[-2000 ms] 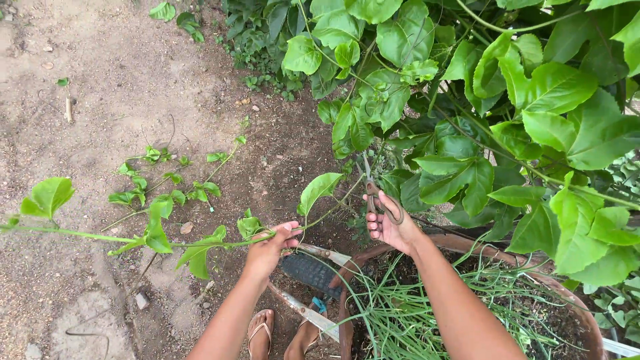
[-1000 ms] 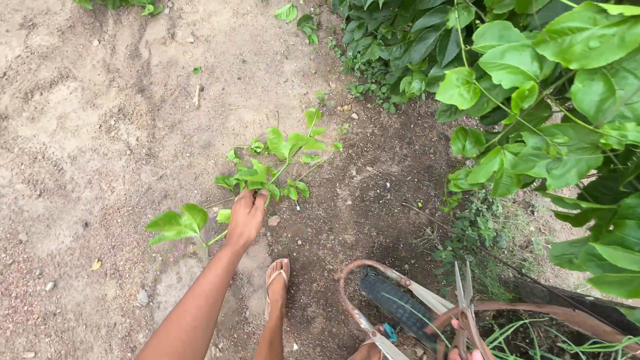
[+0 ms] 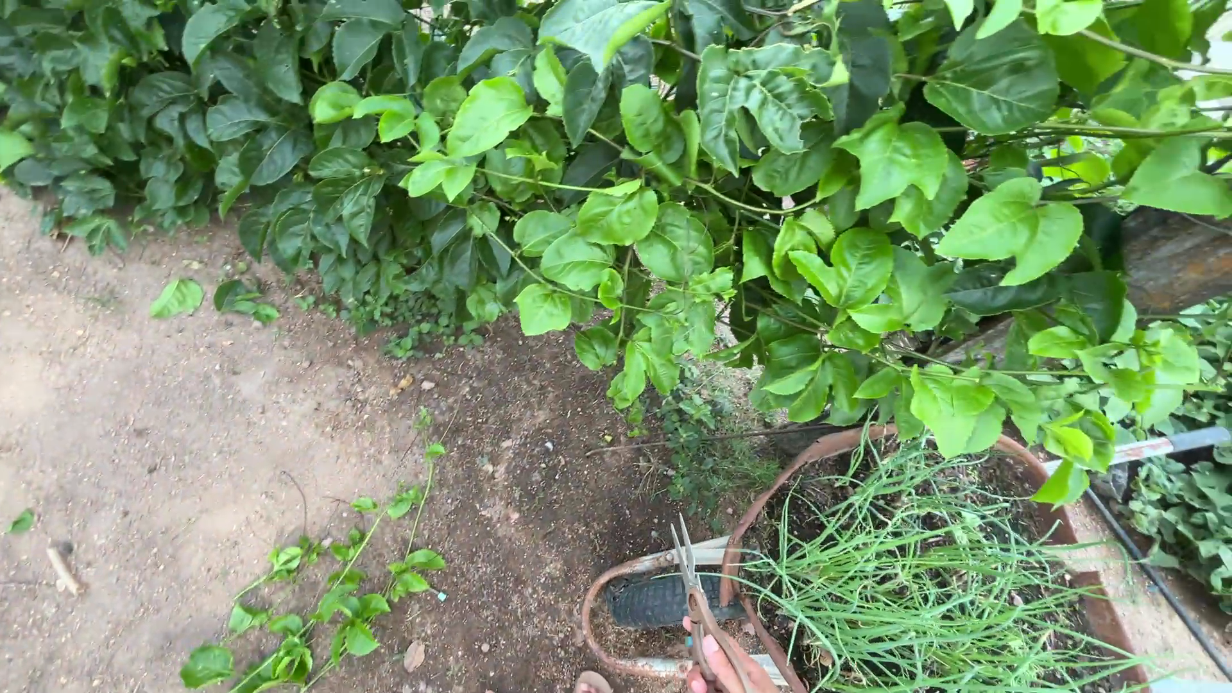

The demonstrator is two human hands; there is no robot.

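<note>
At the bottom of the view, my right hand [image 3: 722, 664] holds rusty metal scissors [image 3: 695, 577], their two blades slightly apart and pointing up, beside the rim of a planter. My left hand is out of view. Cut leafy vine stems [image 3: 337, 597] lie on the soil at the lower left. Above, a dense green vine [image 3: 674, 231] hangs across the upper part of the view, with none of its leaves touching the scissors.
A wheelbarrow tub [image 3: 837, 443] holding soil and thin green stalks [image 3: 924, 558] stands at the lower right. Its black tire [image 3: 654, 602] and metal frame [image 3: 599, 616] are beside my right hand. A grey-white handle [image 3: 1165, 445] sticks out at the right.
My left hand, earlier among the cut vine on the ground, has left the view. The view has swung toward the hanging vine. The scissors remain in my right hand.
</note>
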